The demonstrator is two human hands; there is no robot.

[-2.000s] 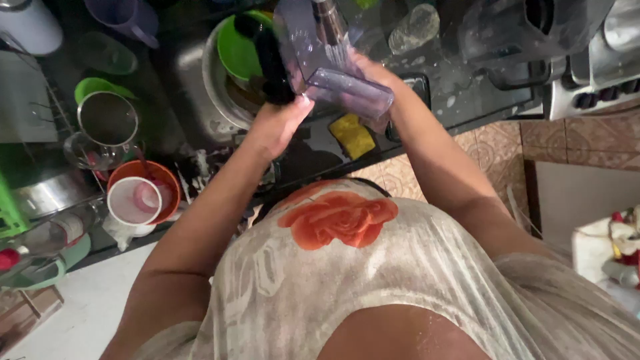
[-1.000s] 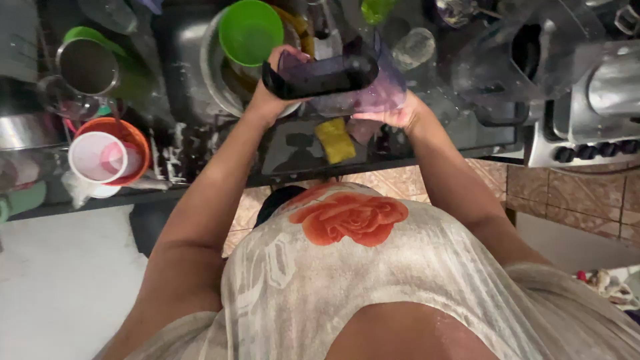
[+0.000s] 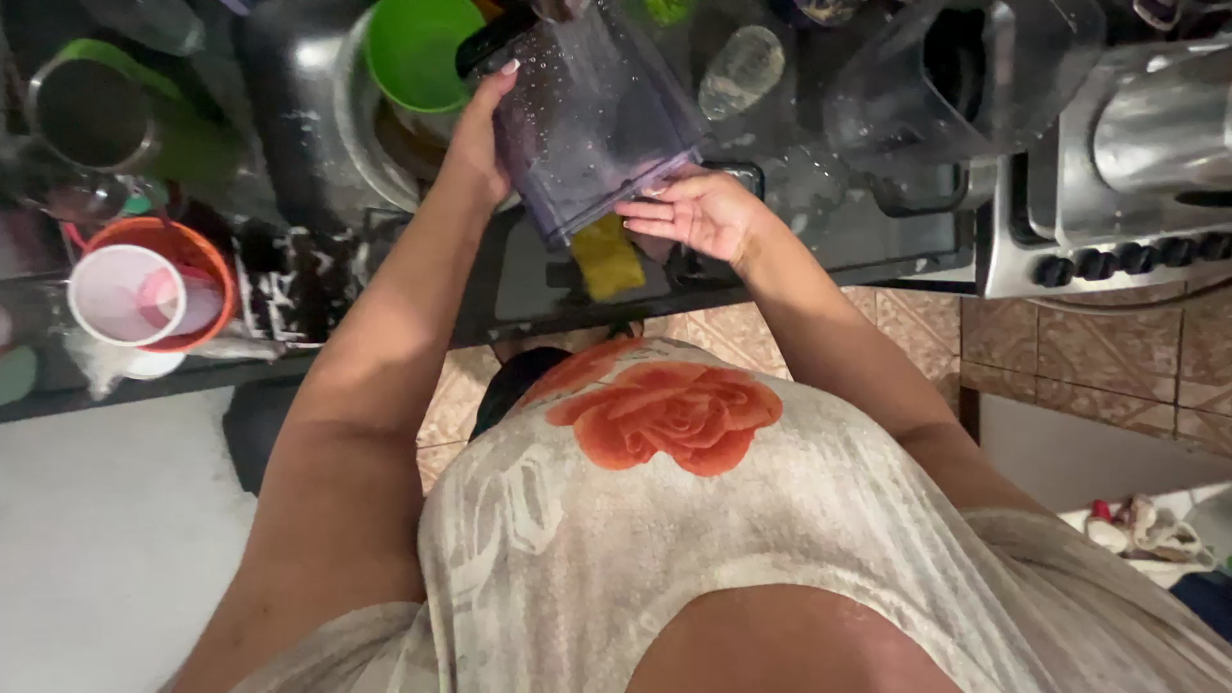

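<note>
A wet, see-through plastic container [image 3: 602, 115] with a dark rim is tilted over the counter, near the sink. My left hand [image 3: 486, 135] grips its left side by the dark rim, thumb on the outer wall. At its lower right corner my right hand [image 3: 698, 207] touches the base with spread fingers, palm partly up. Beneath the container a yellow sponge [image 3: 608, 260] lies on the dark counter edge. The bottom of a faucet-like metal part [image 3: 560, 8] shows at the top, behind the container. A green plastic bowl [image 3: 423, 53] sits in a metal basin [image 3: 356, 125] to the left.
Orange and white cups [image 3: 125, 294], a green-sided metal cup [image 3: 91, 106] and glassware crowd the counter's left. A wet clear glass [image 3: 741, 72] lies right of the container. Farther right are a large clear plastic vessel [image 3: 962, 77] and a steel stove [image 3: 1078, 221] with a pot [image 3: 1169, 125].
The container has turned in my hands: its dark rim faced me a second ago and now sits at the upper left, with a flat wall showing. My right hand's fingers have opened along its base.
</note>
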